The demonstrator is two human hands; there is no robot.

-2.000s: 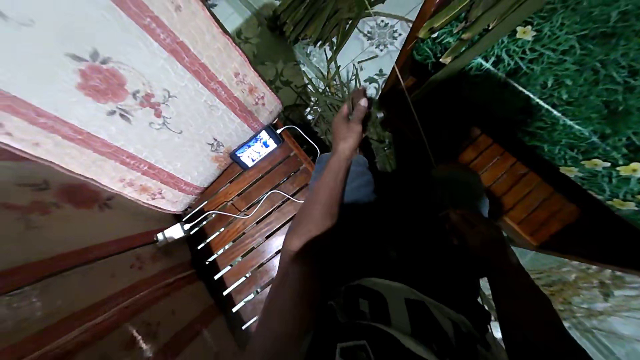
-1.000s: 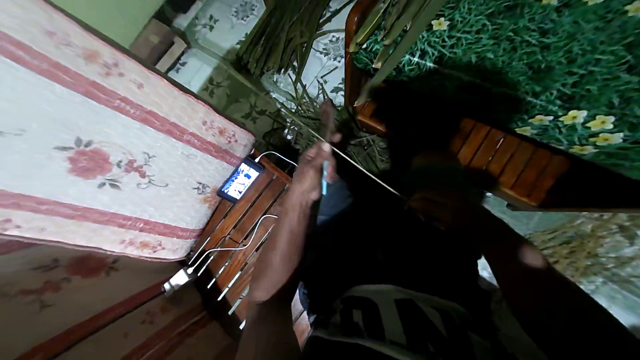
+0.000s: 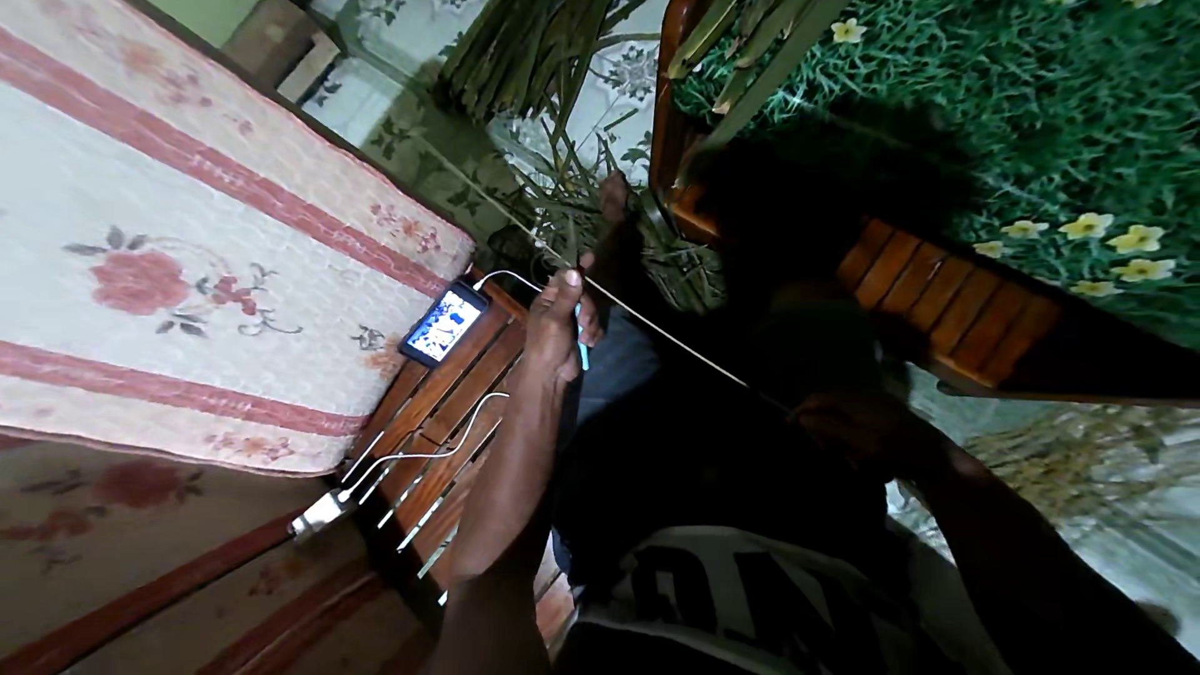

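Observation:
A thin pale strip, like a leaf midrib point(image 3: 670, 339), runs slantwise from the upper left down to my right hand. My left hand point(image 3: 562, 323) is closed around a slim tool with a light blue handle point(image 3: 583, 345); the strip passes at its thumb and fingertips. The tool's blade is too dark to make out. In deep shadow, my right hand point(image 3: 848, 422) is at the strip's lower end and seems to pinch it, its fingers barely visible. Shredded green leaf strips point(image 3: 680, 272) lie on the floor beyond my left hand, near a bare foot point(image 3: 614, 197).
A lit phone point(image 3: 444, 324) with a white cable lies on the slatted wooden bench point(image 3: 450, 398), beside a floral padded cover point(image 3: 225, 216). Bundled long leaves point(image 3: 525, 56) are at the top. A wooden-framed seat point(image 3: 947, 300) with a grass-print cover stands at the right; dry fibres point(image 3: 1078, 459) lie below it.
Two seconds ago no strip stretched between my hands. A second ago it showed there, and it is still there. My left hand has come lower, with the blue handle now visible.

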